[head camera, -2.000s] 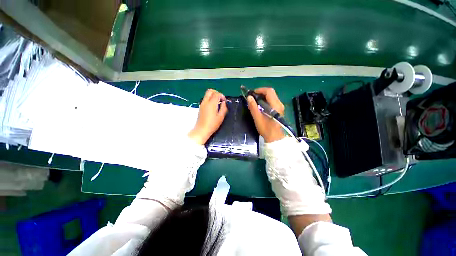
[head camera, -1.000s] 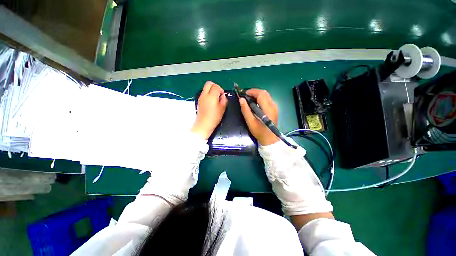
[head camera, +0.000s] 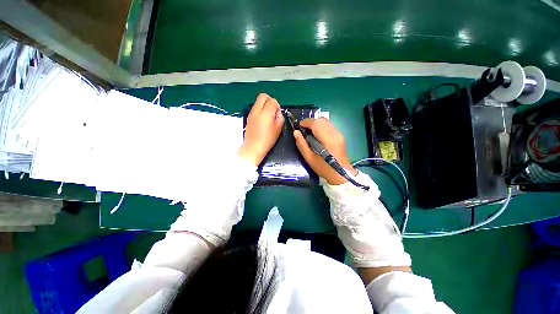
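Observation:
A glossy black solar panel (head camera: 283, 165) with thin silver lines lies on the green bench mat in front of me. My right hand (head camera: 324, 149) holds a black soldering iron (head camera: 325, 154) like a pen, its tip at the panel's top edge. My left hand (head camera: 264, 129) rests on the panel's upper left, fingertips pinched close to the iron's tip. A white lead wire (head camera: 206, 106) runs towards the left hand from the left; whether it is the one in the fingers is hard to tell.
White-backed panels with leads (head camera: 141, 150) overlap at left. Right of the panel stand a black iron stand (head camera: 385, 116) with yellow sponge (head camera: 388, 151), a black box (head camera: 443, 150), white reels (head camera: 509, 81) and a fan (head camera: 543, 144). A pale rail (head camera: 295, 72) borders the green conveyor (head camera: 356, 40).
The iron's tip has moved down and closer to my left fingertips. My right hand has shifted slightly down and right, showing more of the panel's top right corner. My left hand stays at the top edge.

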